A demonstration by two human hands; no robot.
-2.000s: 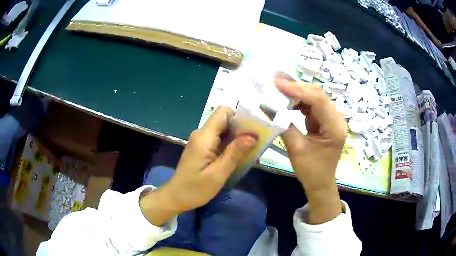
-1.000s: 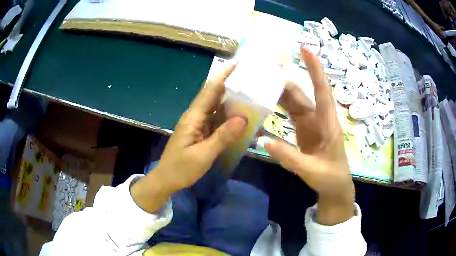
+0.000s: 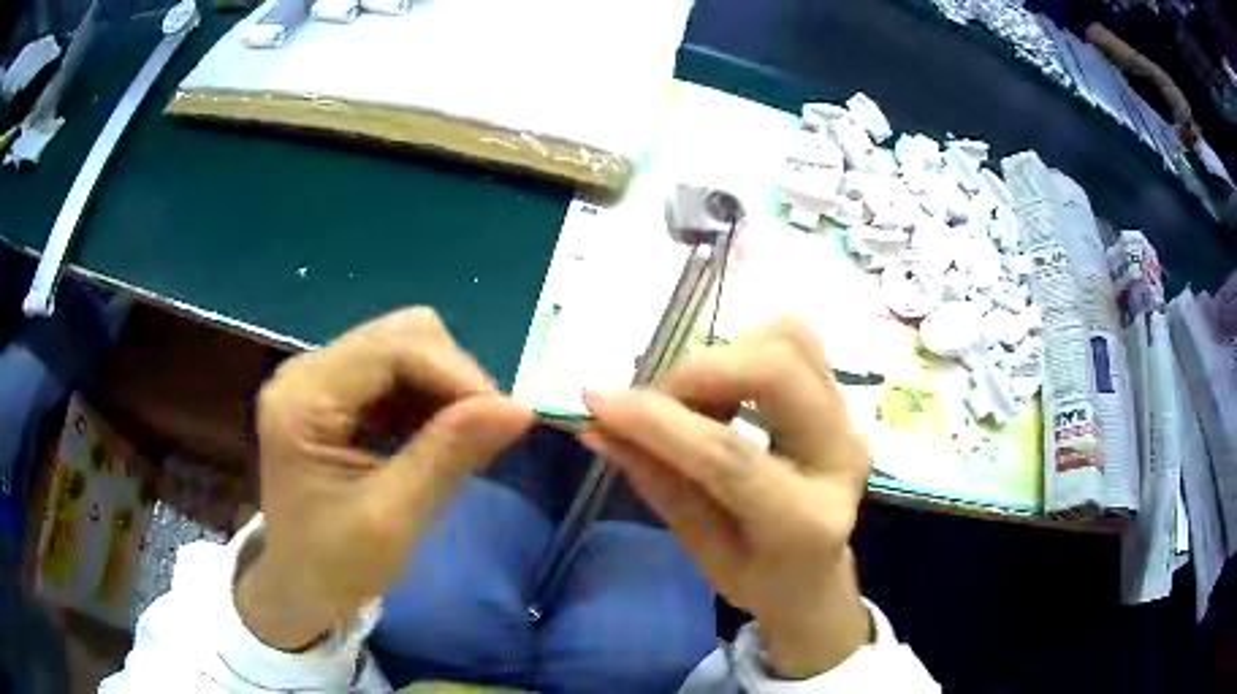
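Note:
My left hand and my right hand face each other over my lap, each with thumb and finger pinched. A short length of thin dark wire spans between their fingertips. A small white piece shows among the right hand's fingers. Behind the hands, a long slim lamp housing slants from between my knees up over the bench edge. A white end cap with a round dark hole is at its top. A thin dark line hangs from near the hole; its lower end is hidden.
White plastic fittings lie heaped at right on a printed sheet, beside newspaper rolls. A white board with a brown edge carries small white-ended pieces. A long strip lies at left. An open carton stands below.
Both hands have let go of the housing's top and moved down and left, now pinching the wire. The housing leans away, seen edge-on, with its end cap exposed.

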